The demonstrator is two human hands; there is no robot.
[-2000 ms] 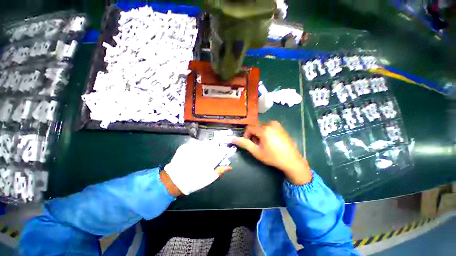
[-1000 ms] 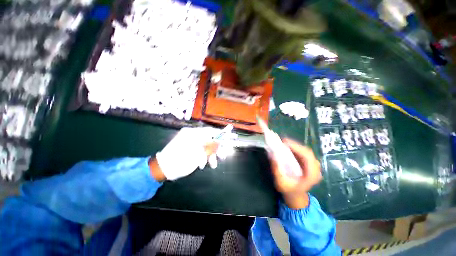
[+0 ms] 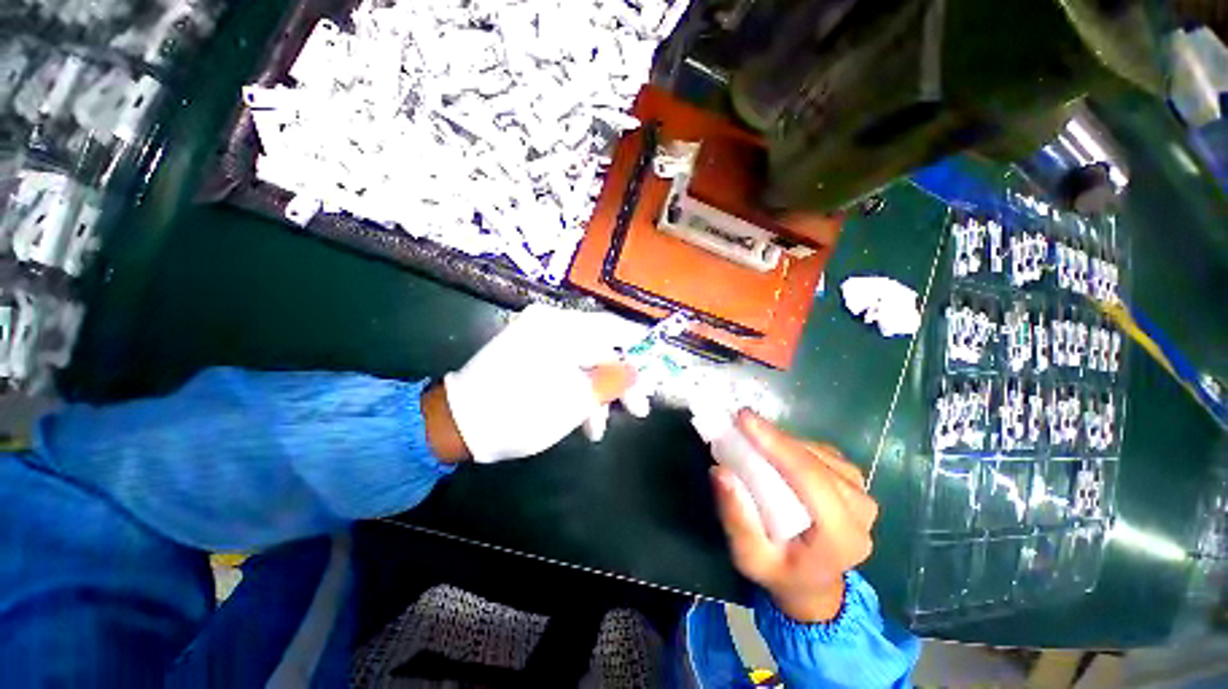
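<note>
My left hand (image 3: 539, 384), in a white glove with a bare thumb tip, holds a small white part (image 3: 660, 334) with bluish details just in front of the orange press fixture (image 3: 714, 242). My right hand (image 3: 805, 512), ungloved, grips a translucent white squeeze bottle (image 3: 765, 482). The bottle's upper end points up and left toward the small part; its tip blurs into the bright area there, so I cannot tell whether they touch. A pale narrow seat lies on top of the fixture.
A black tray (image 3: 391, 253) heaped with loose white parts is left of the fixture. The olive-green press head (image 3: 916, 94) overhangs it. A crumpled white wipe (image 3: 882, 306) lies right. Clear blister trays stand far left (image 3: 115, 135) and right (image 3: 1003, 538); the right one has empty pockets.
My right hand has taken hold of the squeeze bottle and brought it to the part in my left hand. The view has turned and moved closer, so the fixture appears tilted.
</note>
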